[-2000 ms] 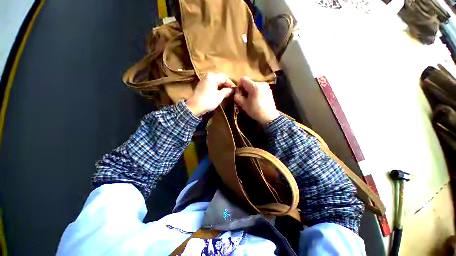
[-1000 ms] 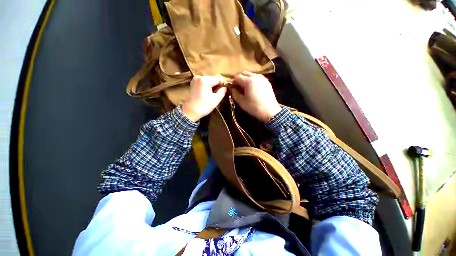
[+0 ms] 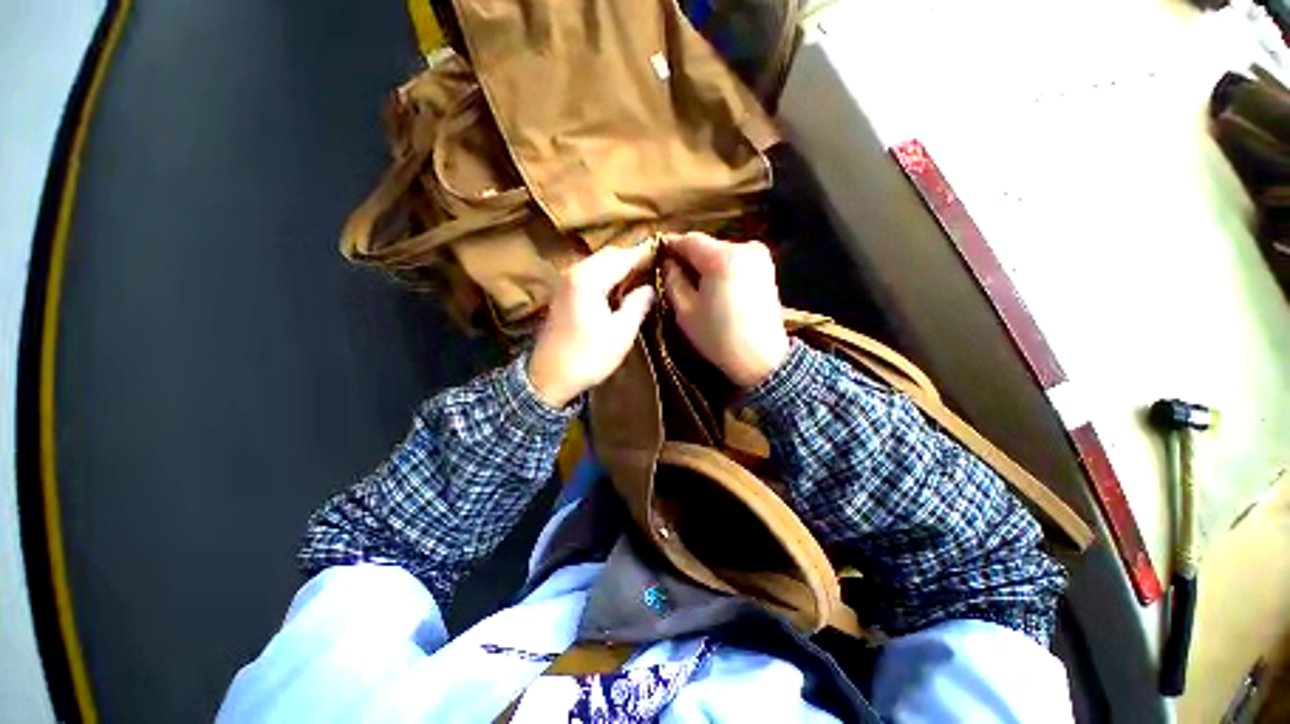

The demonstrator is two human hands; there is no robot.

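Observation:
A tan-brown handbag (image 3: 623, 413) rests on my lap with its mouth open towards me, the dark inside showing. My left hand (image 3: 591, 318) and my right hand (image 3: 727, 300) pinch the far end of its top edge between thumbs and fingers, close together. The zip tape (image 3: 676, 371) runs down from between my hands. A handle loop (image 3: 764, 512) arches over the near part of the mouth. The shoulder strap (image 3: 976, 439) passes under my right forearm to the table edge. The fingertips partly hide the pinched edge.
Other tan bags (image 3: 608, 106) lie heaped just beyond my hands. To the right, a white table (image 3: 1075, 184) carries red strips (image 3: 979, 266) along its edge, a hammer (image 3: 1181, 545) with a black grip, and dark brown pieces (image 3: 1256, 149). A dark surface (image 3: 241, 354) with a yellow edge line lies left.
Both hands stay at the far end of the bag mouth but now sit slightly lower, with the fingers pointing more away from me. The handle loop has tilted, and the mouth looks narrower near my hands.

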